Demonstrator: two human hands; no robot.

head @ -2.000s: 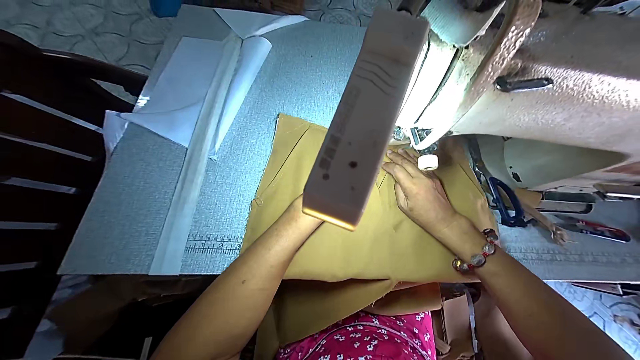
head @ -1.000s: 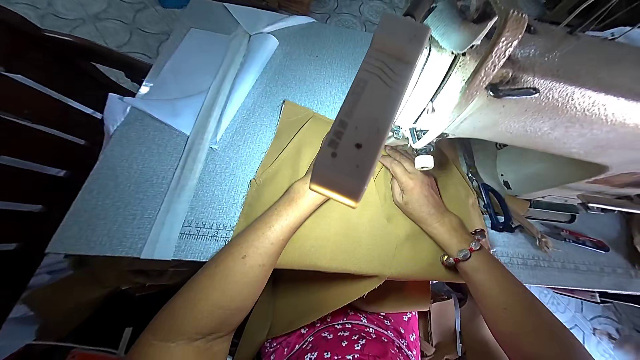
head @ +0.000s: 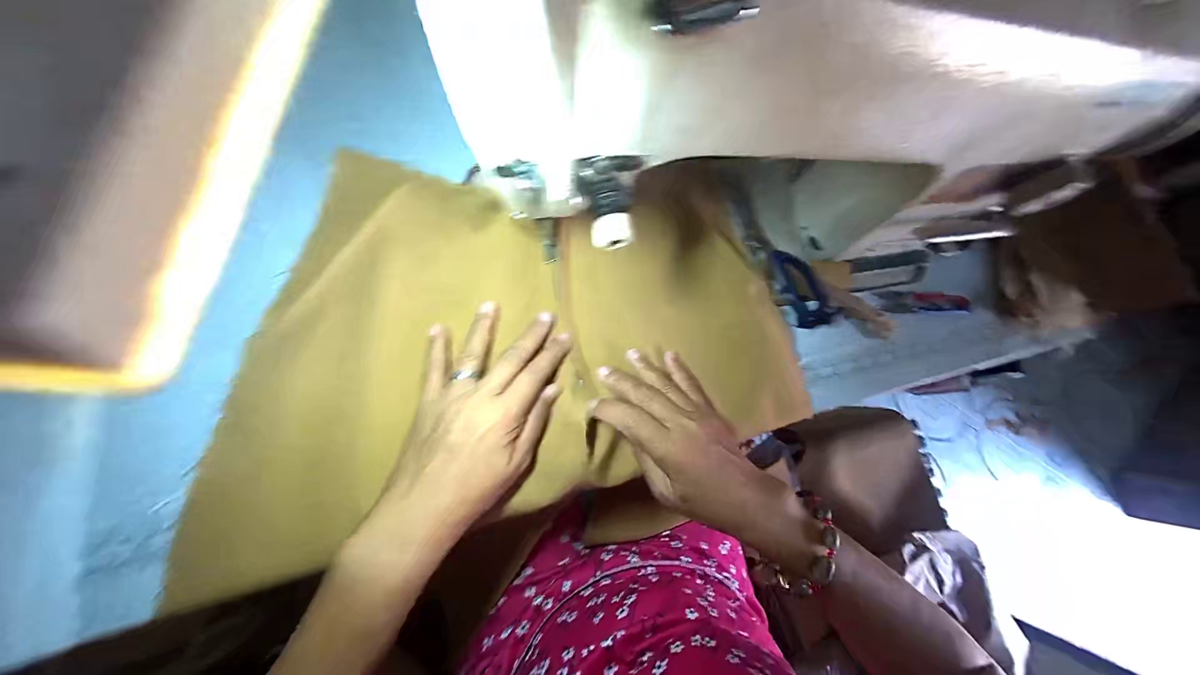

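Observation:
Mustard-yellow fabric (head: 347,375) lies over the bed of a sewing machine (head: 787,84), with a seam running toward the presser foot (head: 549,239). My left hand (head: 487,412), with a ring on one finger, rests flat on the fabric left of the seam, fingers spread. Just right of the seam, my right hand (head: 670,427) lies on the cloth, its fingers slightly bent and a beaded bracelet at the wrist. Both hands are on the near side of the presser foot. Whether the right fingers pinch the fabric edge is unclear.
A lamp (head: 103,187) with a glowing edge looms at the upper left. Right of the fabric lie blue-handled scissors (head: 802,291) and a red-handled tool (head: 937,302) on the table (head: 862,361). Brown cloth (head: 862,459) hangs by the table's near edge.
Both hands have drawn back from the presser foot toward my body, and the left one has come out from behind the lamp. The view has shifted greatly, closer to the machine.

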